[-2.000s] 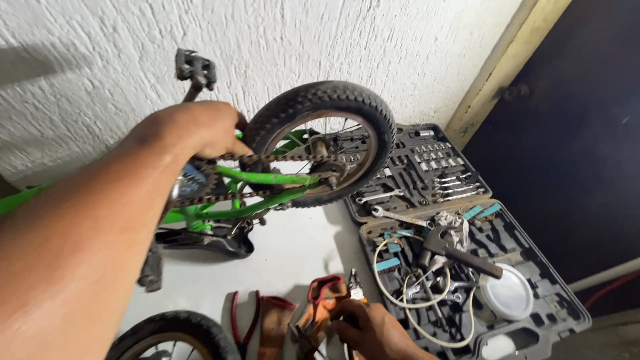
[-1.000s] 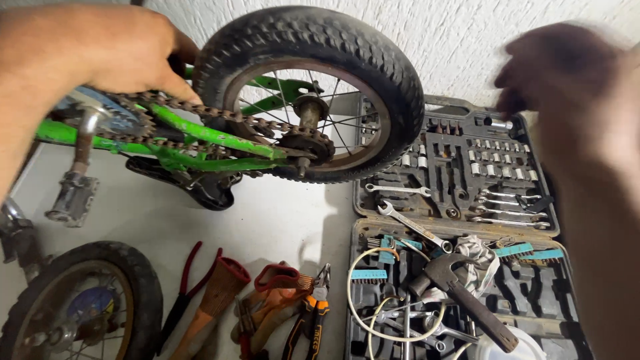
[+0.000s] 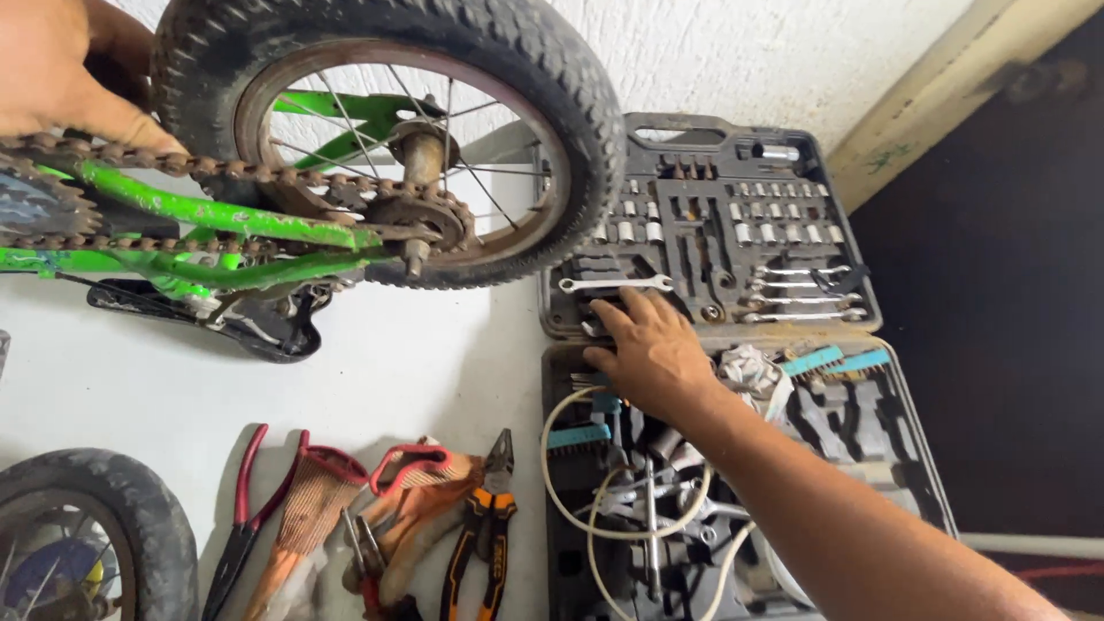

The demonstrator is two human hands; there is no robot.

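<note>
An upside-down green child's bicycle frame (image 3: 216, 216) fills the upper left, with a rusty chain (image 3: 233, 168) running to the hub of its rear wheel (image 3: 561, 172). My left hand (image 3: 78, 86) is at the chain and frame beside the tyre; its fingers are partly hidden, so its hold is unclear. My right hand (image 3: 651, 349) reaches into the open tool case (image 3: 871, 302), fingers spread over a wrench (image 3: 591, 328) that is mostly covered. Just above the fingertips lies a combination wrench (image 3: 617, 283). Whether the right hand grips anything cannot be told.
Pliers with orange and black handles (image 3: 479, 535), red-handled pliers (image 3: 250, 517) and work gloves (image 3: 319, 500) lie on the white surface (image 3: 414, 362). Another wheel (image 3: 147, 517) is at lower left. A pale cable (image 3: 561, 509) loops over loose tools in the case, beside a textured wall (image 3: 759, 60).
My right hand, raised at the upper right one second ago, has come down to the tool case. My left hand stays by the chain and tyre. The view has moved closer.
</note>
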